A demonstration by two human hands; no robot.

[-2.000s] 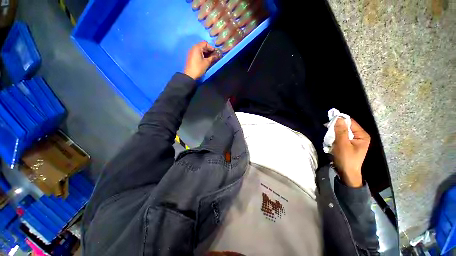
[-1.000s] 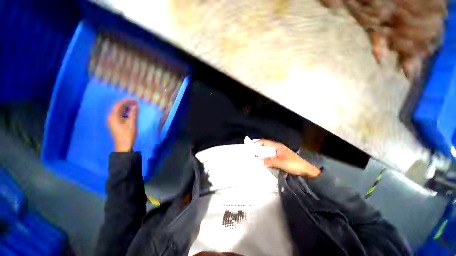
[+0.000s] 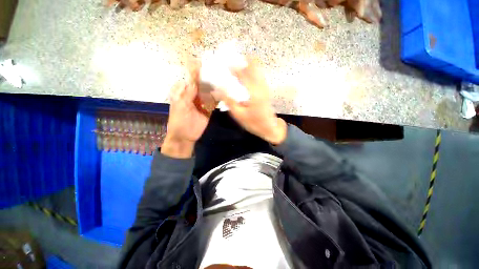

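My left hand (image 3: 185, 118) and my right hand (image 3: 256, 105) are together over the bench's front edge. My right hand holds a crumpled white cloth (image 3: 223, 73), blurred and overexposed. My left hand holds a reddish-brown translucent piece (image 3: 205, 101), partly hidden by the fingers, against the cloth. Finished pieces (image 3: 128, 135) lie side by side in close rows at the far end of the blue tray (image 3: 88, 173), below the bench to the left. A loose pile of orange-brown pieces (image 3: 315, 11) lies along the bench's far side.
The speckled bench (image 3: 336, 79) crosses the top of view. A second blue bin (image 3: 441, 39) stands on it at the right. Crumpled white cloths lie at the left end (image 3: 11, 72) and right end (image 3: 468, 101). Stacked blue trays (image 3: 34, 152) are at far left. Yellow-black tape (image 3: 430, 181) marks the floor.
My left hand has left the tray and come to my right hand over the bench edge, now with a piece in it. My right hand has moved up with the cloth. The view has turned toward the bench.
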